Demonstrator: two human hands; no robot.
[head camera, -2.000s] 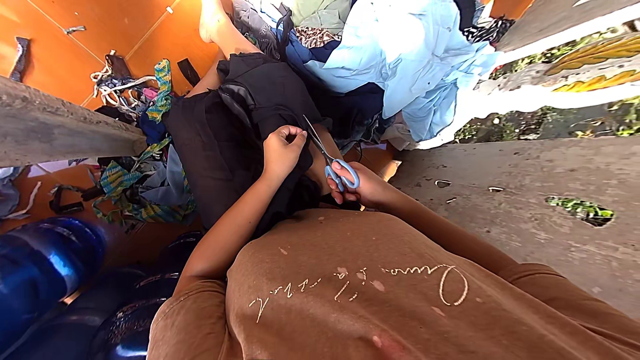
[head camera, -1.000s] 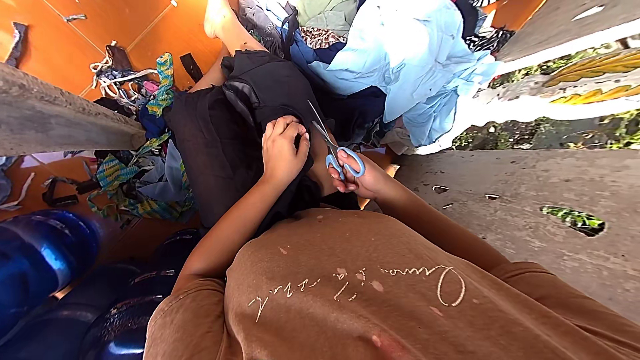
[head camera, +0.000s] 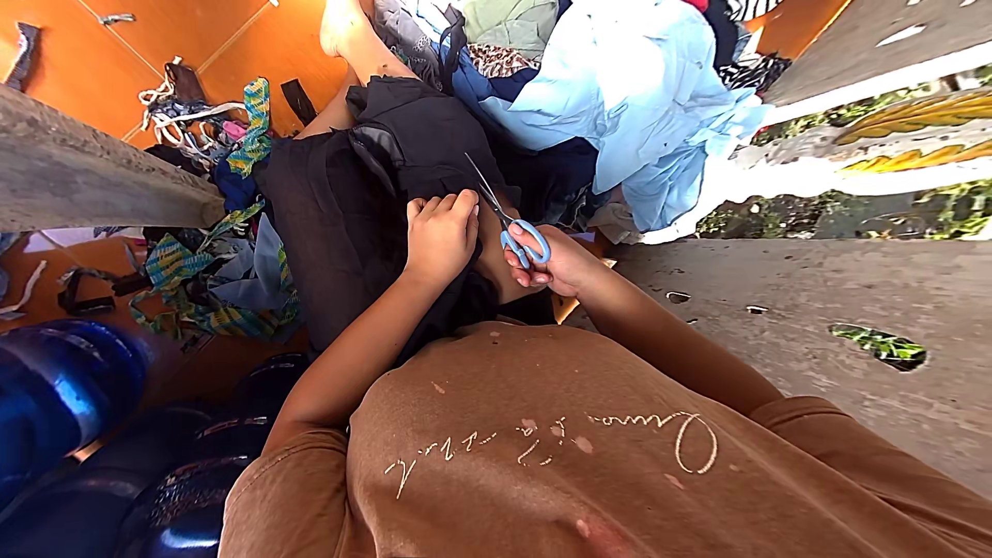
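Note:
Black cloth (head camera: 318, 209) lies across my lap and legs. My left hand (head camera: 443, 239) rests on it with the fingers curled, gripping a bit of the black cloth near its right edge. Just to the right, my right hand (head camera: 554, 260) holds scissors (head camera: 525, 242) with light blue handles, fingers in and around the loops. Their slim metal blades point up and to the left, past the knuckles of my left hand, and look nearly closed. Bare skin of a leg shows beneath the scissors.
A heap of garments, with a light blue cloth (head camera: 620, 77) on top, lies ahead. Fabric strips (head camera: 252, 128) and white cords are scattered over orange tiles (head camera: 70, 70) at left. Blue plastic water jugs (head camera: 70, 387) stand at lower left. A worn wooden board (head camera: 759, 287) runs along the right.
The scissor blades were spread a little one second ago and are now nearly together. My left hand has shifted slightly, its back turned more upward than two seconds ago.

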